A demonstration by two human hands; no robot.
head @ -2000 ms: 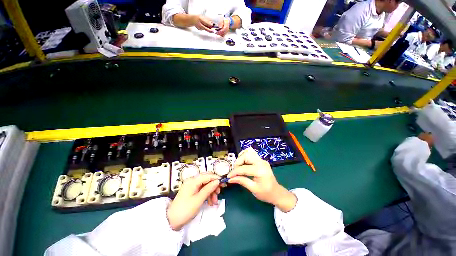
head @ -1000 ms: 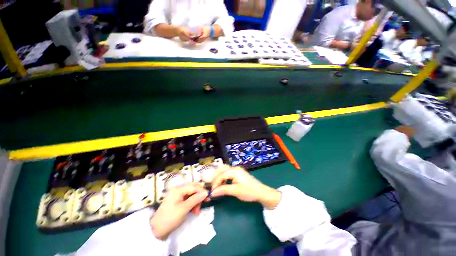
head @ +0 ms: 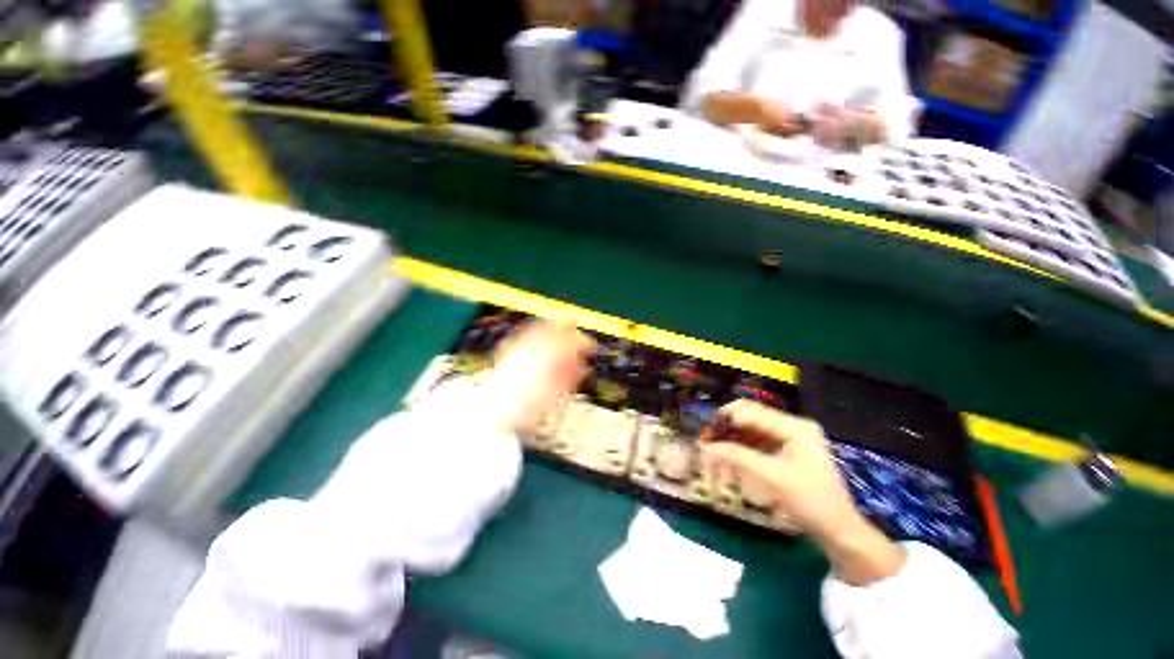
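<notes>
My left hand [head: 543,370] is blurred and lies over the left part of the row of cream assembly fixtures [head: 597,435], at the toggle clamps; I cannot see whether its fingers hold anything. My right hand [head: 776,466] is above the right end of the row. Its thumb and fingertips are pinched on a small dark ring part [head: 716,430]. The black parts box [head: 906,491] with blue-white bits lies right of my right hand. Toggle clamps [head: 682,384] stand behind the cream blocks.
A thick white foam tray [head: 180,337] with rows of black rings is at left. A crumpled white wipe [head: 671,574] lies in front of the fixtures. An orange-red stick [head: 998,546] and a bottle [head: 1067,491] are at right. A person [head: 809,84] works across the green belt [head: 618,267].
The view has swung left, bringing the foam tray in. My hands have parted: the left has moved to the fixtures' left part, the right stays near the right end. The wipe is uncovered.
</notes>
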